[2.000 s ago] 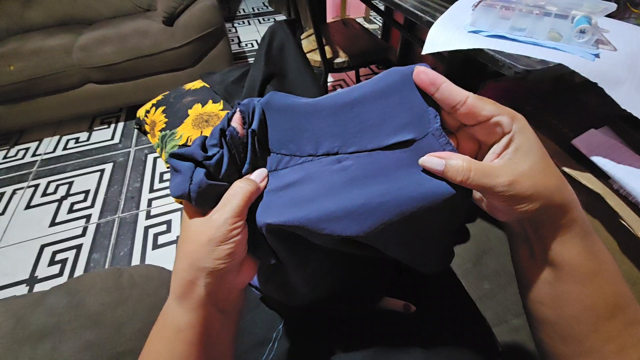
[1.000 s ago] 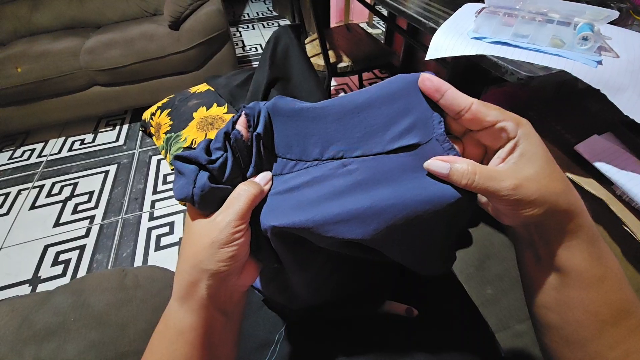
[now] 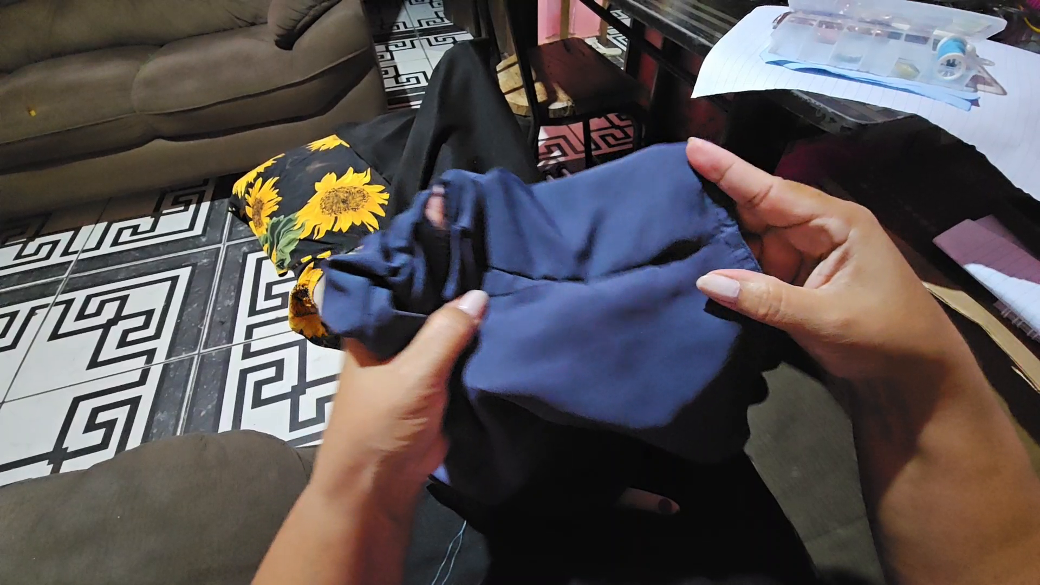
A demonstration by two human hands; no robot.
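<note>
Navy blue fabric (image 3: 601,341) with a stitched seam across its middle stretches between my two hands. My left hand (image 3: 406,382) grips its bunched, gathered part, thumb on top; its other fingers are mostly hidden beneath. At the right edge, my right hand (image 3: 812,252) holds the cloth, with the index finger at the upper corner and the thumb near the seam's end. Black cloth with sunflowers (image 3: 341,199) lies beyond the bunched part. Pale blue thread (image 3: 449,552) hangs near my left forearm.
A clear plastic compartment box (image 3: 861,53) with a thread spool (image 3: 951,58) rests on lined paper (image 3: 739,61) at the upper right. A brown sofa (image 3: 187,89) stands across the patterned tile floor. Behind the cloth is a dark chair (image 3: 581,73). A notebook (image 3: 1003,280) lies at far right.
The fabric between my hands has slackened and creased near the seam, where it was flatter before. Both hands keep their hold.
</note>
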